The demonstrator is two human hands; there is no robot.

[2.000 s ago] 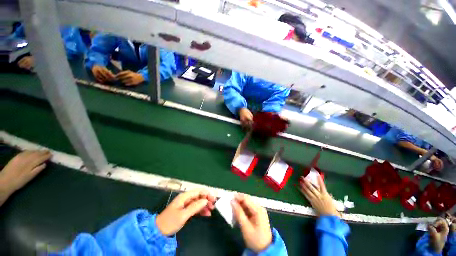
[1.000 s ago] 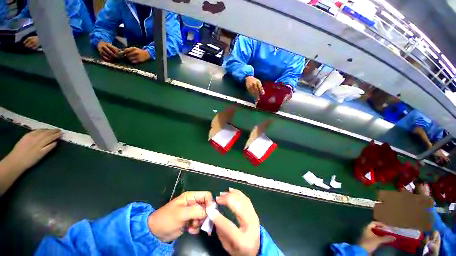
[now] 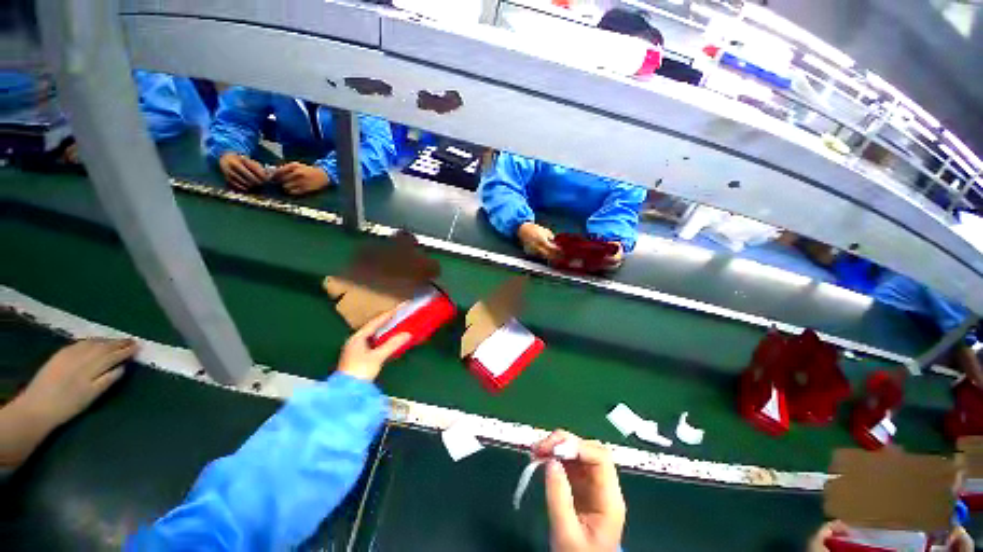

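Note:
My left hand (image 3: 364, 350) reaches over the pale rail and grips the near edge of an open red carton (image 3: 418, 323) above the green belt; its brown lid stands open at the back. A second open red carton (image 3: 504, 354) with white contents lies just right of it, lid up. My right hand (image 3: 584, 496) is raised over the near worktop and pinches a thin curled white strip (image 3: 525, 483) between thumb and fingers. A small white slip (image 3: 461, 442) lies at the rail between my hands.
White scraps (image 3: 650, 430) lie on the belt, with red cartons (image 3: 803, 377) further right. A grey post (image 3: 162, 226) stands left, under a shelf beam (image 3: 517, 108). Another person's hand (image 3: 75, 383) rests at the left rail. Workers in blue sit opposite; someone holds an open carton at lower right.
My left hand has left my right hand and moved forward onto the left carton. The white piece has become a strip in my right hand. The cartons and scraps have shifted left.

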